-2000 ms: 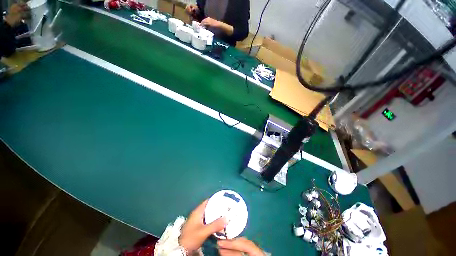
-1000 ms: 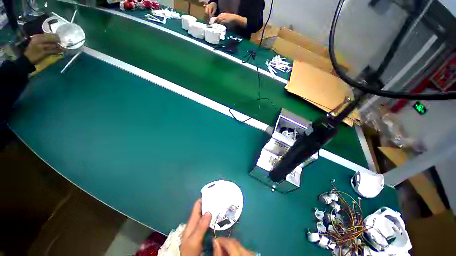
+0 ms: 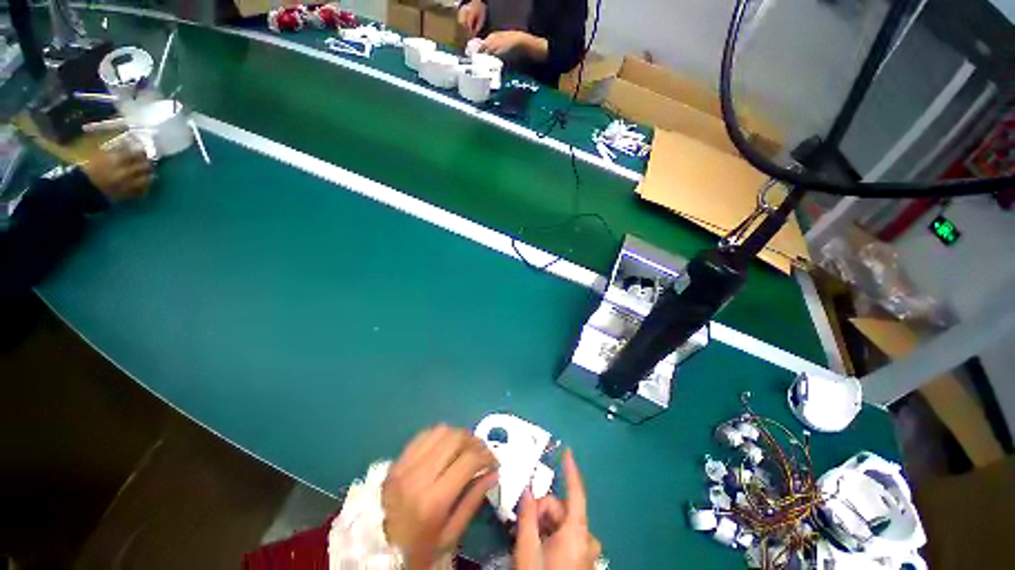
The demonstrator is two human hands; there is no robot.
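The white plastic housing (image 3: 514, 454) is low in front of me, with a dark round opening near its top and a small white part at its lower right. My left hand (image 3: 440, 492) has its curled fingertips on the housing's left edge; they are slightly blurred. My right hand (image 3: 557, 532) holds the housing at its lower right, with one finger raised beside it. The hands hide its lower edge. The black electric screwdriver (image 3: 673, 323) hangs tilted over the grey screw feeder (image 3: 584, 362), beyond the housing.
Wired motors (image 3: 757, 490) lie tangled at right, beside stacked white housings (image 3: 874, 512) and a single white cup (image 3: 824, 401). A person's hand (image 3: 120, 170) is by a white unit (image 3: 167, 128) at upper left. Another person works across the conveyor (image 3: 390, 167). Cardboard (image 3: 718, 195) lies at the far side.
The housing has turned, and its opening now shows at the top. My left hand has moved over its left edge; my right hand has risen to its lower right. The neighbour's unit is set down.
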